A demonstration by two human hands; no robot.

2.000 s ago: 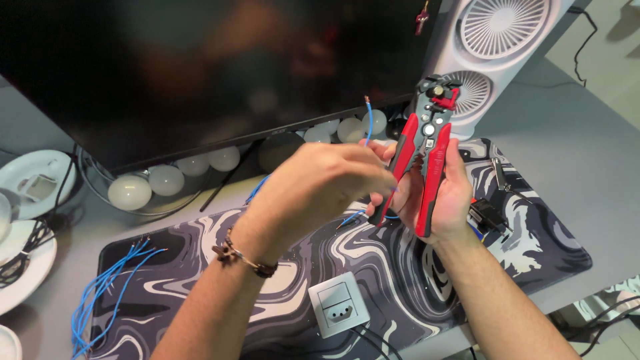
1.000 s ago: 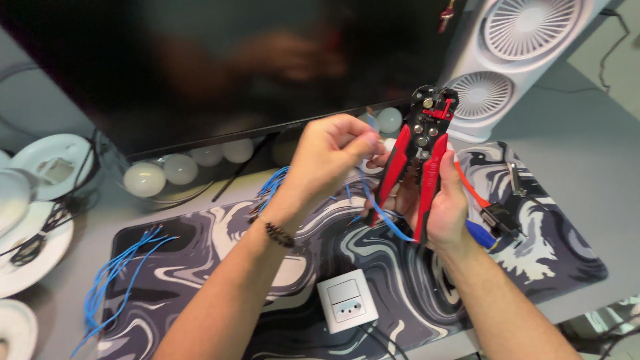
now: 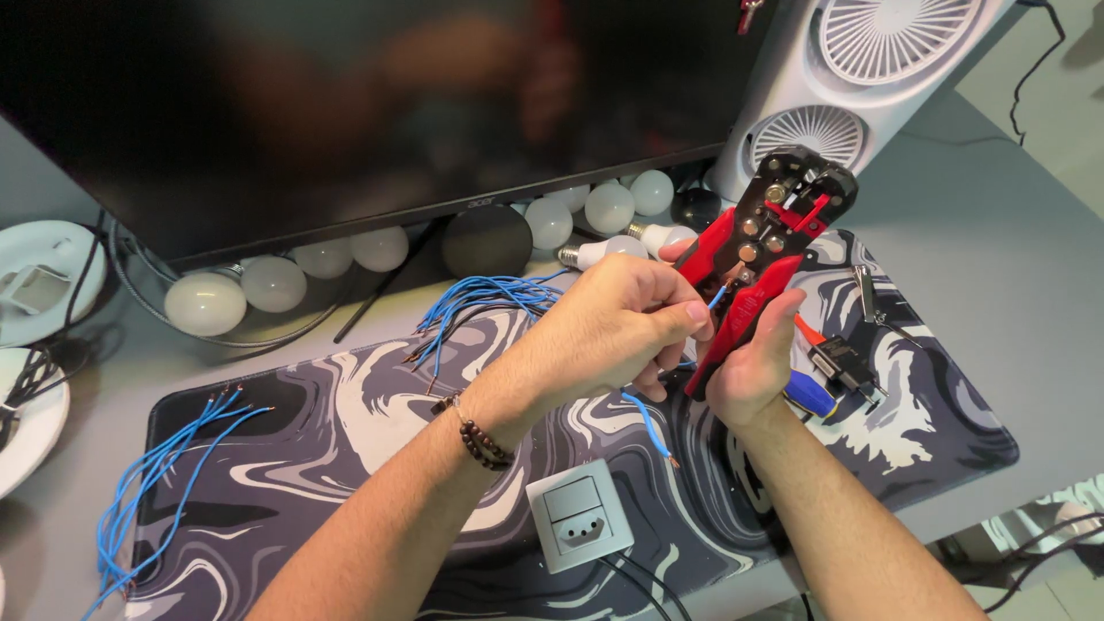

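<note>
My right hand [image 3: 750,379] holds a wire stripper [image 3: 755,250] with red handles and a black head, raised over the patterned desk mat [image 3: 362,414]. Between thumb and fingers, my left hand [image 3: 634,323] grips a blue wire [image 3: 718,297]; its bare copper end is between the tool's handles, just below the pivot area. The wire's other stripped end [image 3: 673,461] hangs below my left hand. Behind my left forearm lies a bundle of blue and black wires [image 3: 492,297]. Another blue wire bundle [image 3: 159,466] rests on the mat's left end.
Light bulbs [image 3: 274,283] line the foot of a monitor [image 3: 388,103]. A white fan unit [image 3: 811,78] stands behind the tool. A socket and switch plate [image 3: 580,516] with black cables is at the front. Right of my hand lie a blue-handled tool [image 3: 809,394] and a black plug [image 3: 845,366]. White plates [image 3: 43,276] are at left.
The blue wire's bare end, raised above my left hand two seconds ago, is now between the stripper's handles. My left hand has moved in against the tool.
</note>
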